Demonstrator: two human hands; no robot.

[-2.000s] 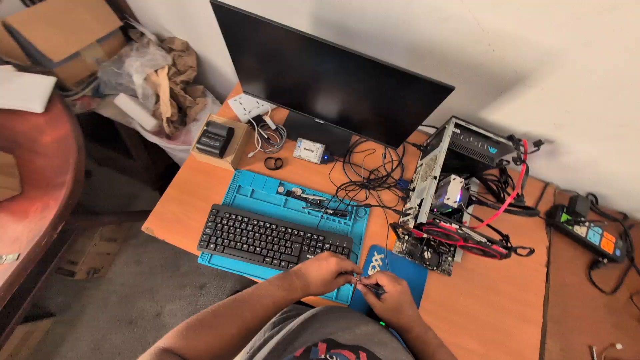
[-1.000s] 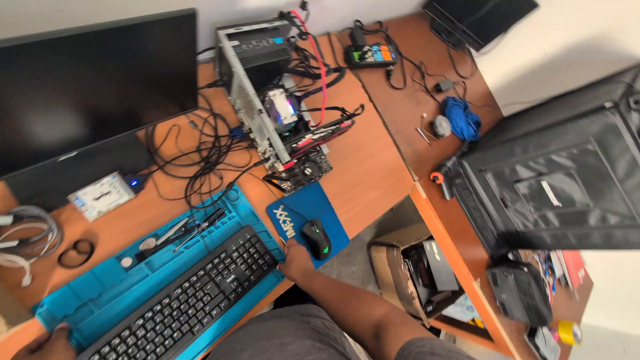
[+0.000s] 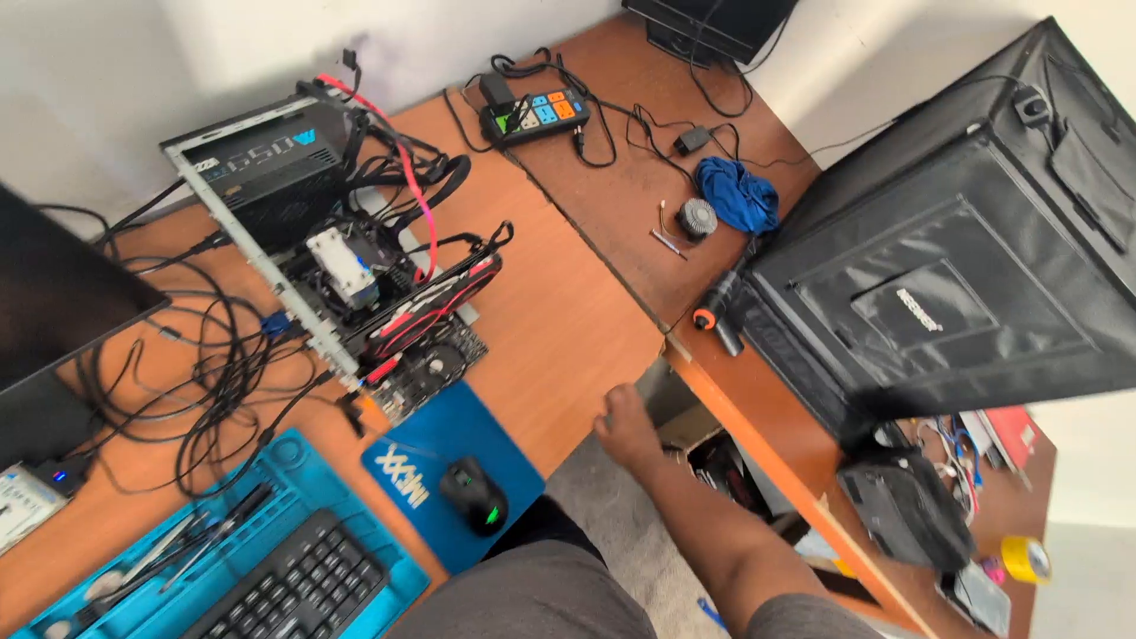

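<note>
My right hand [image 3: 626, 430] is at the front edge of the wooden desk, fingers loosely curled; whether it holds anything cannot be told. To its left a black computer mouse [image 3: 473, 497] with a green light lies on a blue mouse pad [image 3: 426, 461]. Behind the pad stands an open computer test bench [image 3: 266, 275] with a power supply [image 3: 275, 169], a white-topped CPU cooler [image 3: 342, 266], a red and black graphics card [image 3: 435, 311] and a motherboard [image 3: 435, 364]. A black keyboard [image 3: 297, 581] rests on a teal repair mat [image 3: 399, 559]. My left hand is out of view.
Tangled black cables [image 3: 222, 382] lie beside a monitor [image 3: 62, 284]. On the brown table are a power strip [image 3: 537, 115], a blue cloth [image 3: 737, 193], a small round fan [image 3: 697, 217], an orange-tipped black tool [image 3: 714, 302] and a large black photo light box [image 3: 941, 266]. A cardboard box [image 3: 692, 435] stands below.
The view has swung right. Two seconds ago my hands were together over the mouse pad; one second ago they were apart near the keyboard's ends. My right hand is now at the desk's front edge.
</note>
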